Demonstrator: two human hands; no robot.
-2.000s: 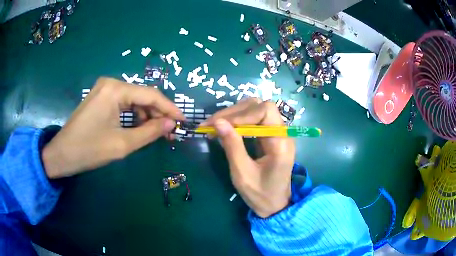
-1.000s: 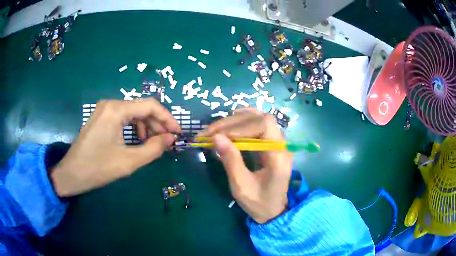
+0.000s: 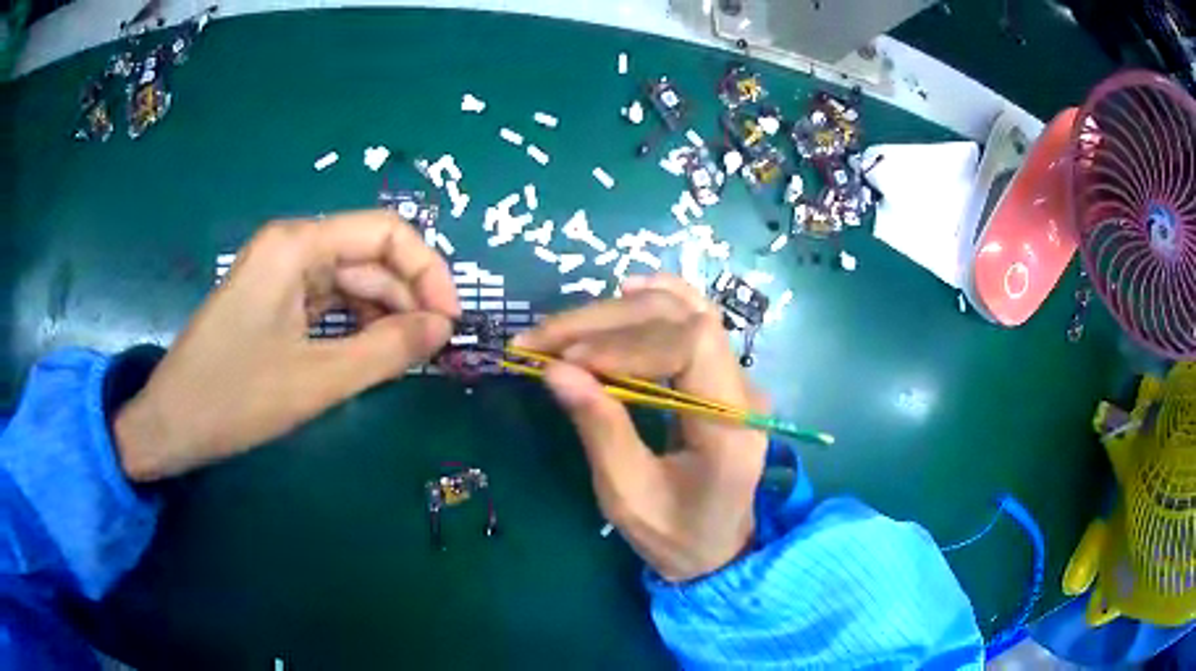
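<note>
My left hand (image 3: 295, 344) holds a small dark circuit board (image 3: 475, 344) between thumb and fingertips. A white spot shows on the board. My right hand (image 3: 669, 420) holds yellow tweezers (image 3: 682, 404) with a green end. Two yellow arms show, and their tips are at the board's right side; the fine tips are hard to see. White adhesive pads in rows (image 3: 480, 286) lie behind the hands, partly covered by them. Loose white pieces (image 3: 577, 230) are scattered beyond. A single circuit board with dark leads (image 3: 457, 490) lies nearer to me.
Board piles lie at upper left (image 3: 147, 102) and upper right (image 3: 826, 144). A white sheet (image 3: 925, 203), a pink fan (image 3: 1030, 236), a yellow fan (image 3: 1157, 485) and a blue cord (image 3: 1036, 557) are at right. A white rail (image 3: 394, 13) runs along the back.
The tweezers have turned so both arms show, and their green end has tilted down towards me. Both hands stay close together at the held board, with small shifts.
</note>
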